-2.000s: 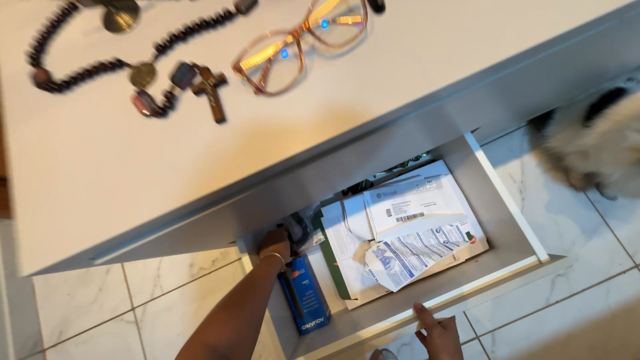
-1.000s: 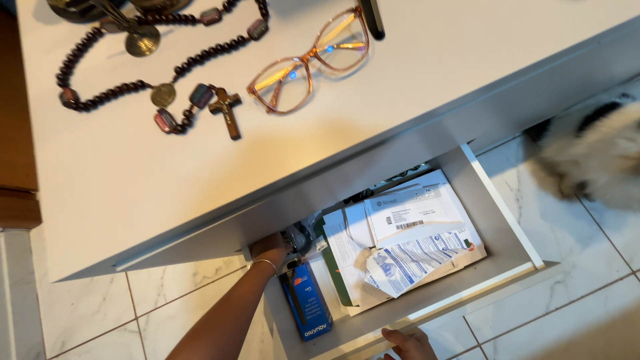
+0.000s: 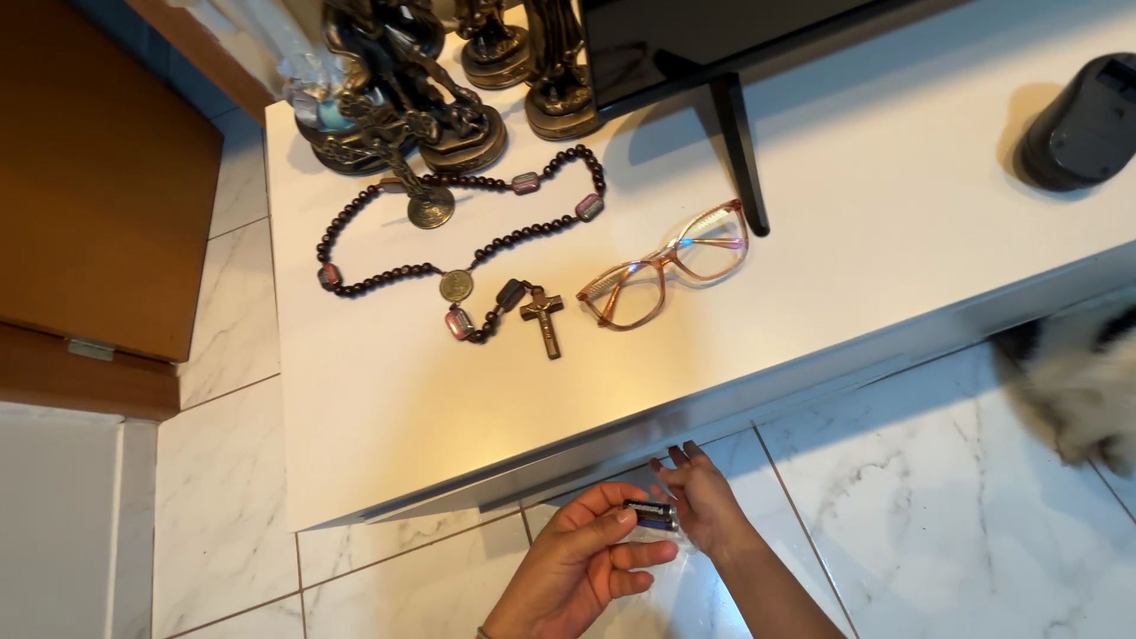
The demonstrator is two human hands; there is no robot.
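My left hand (image 3: 581, 559) is at the lower middle, below the front edge of a white cabinet top (image 3: 390, 426). Its thumb and fingers pinch dark Panasonic batteries (image 3: 650, 515); their exact number is unclear. Clear plastic (image 3: 685, 543) shows beside the batteries, near the base of my right hand (image 3: 701, 499). That hand is just to the right, its fingers spread and pointing toward the cabinet front. Whether it touches the plastic or the cabinet cannot be told. The drawer's inside is not visible.
On the cabinet top lie a beaded rosary (image 3: 457, 284) and eyeglasses (image 3: 666, 264). Bronze-coloured figurines (image 3: 461, 133), a screen's black stand leg (image 3: 741, 160) and a black device (image 3: 1083, 124) stand behind. A furry animal (image 3: 1087, 382) is on the tiled floor at right.
My left hand has left the drawer and now holds batteries. The drawer, open in both earlier frames, no longer shows pulled out. My right hand is now beside the left. The view has shifted considerably.
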